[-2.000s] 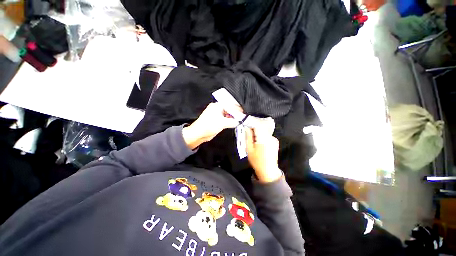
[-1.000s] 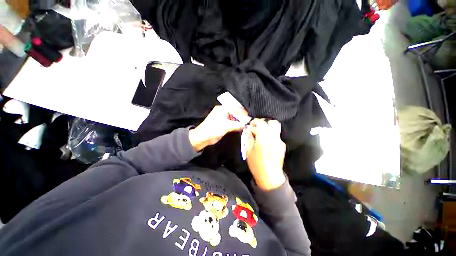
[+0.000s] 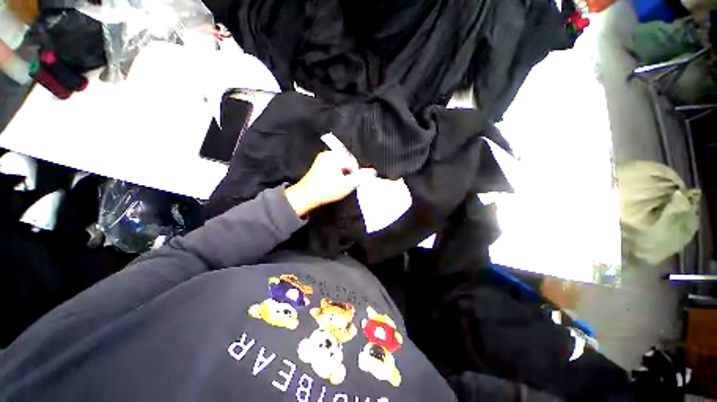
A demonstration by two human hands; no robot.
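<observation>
My left hand (image 3: 329, 182) is shut on a white pad (image 3: 384, 204), pinching its upper left edge between thumb and fingers. The pad spreads to the right of the fingertips over the black garment (image 3: 275, 149) in my lap. A narrow white strip (image 3: 336, 144) sticks up above the hand; I cannot tell whether it is part of the same pad. Ribbed black fabric (image 3: 393, 133) lies just beyond the hand. My right hand is not visible; its sleeve is not clearly seen either.
A large heap of black garments (image 3: 377, 47) lies on the far side of the white table (image 3: 558, 180). A smartphone (image 3: 226, 129) lies left. Clear plastic bags (image 3: 149, 31) are at far left, another (image 3: 134, 220) lower down. A tied beige sack (image 3: 659, 212) stands right.
My right hand has left the pad and gone out of sight. The white pad now shows spread open beside my left hand, which still holds it.
</observation>
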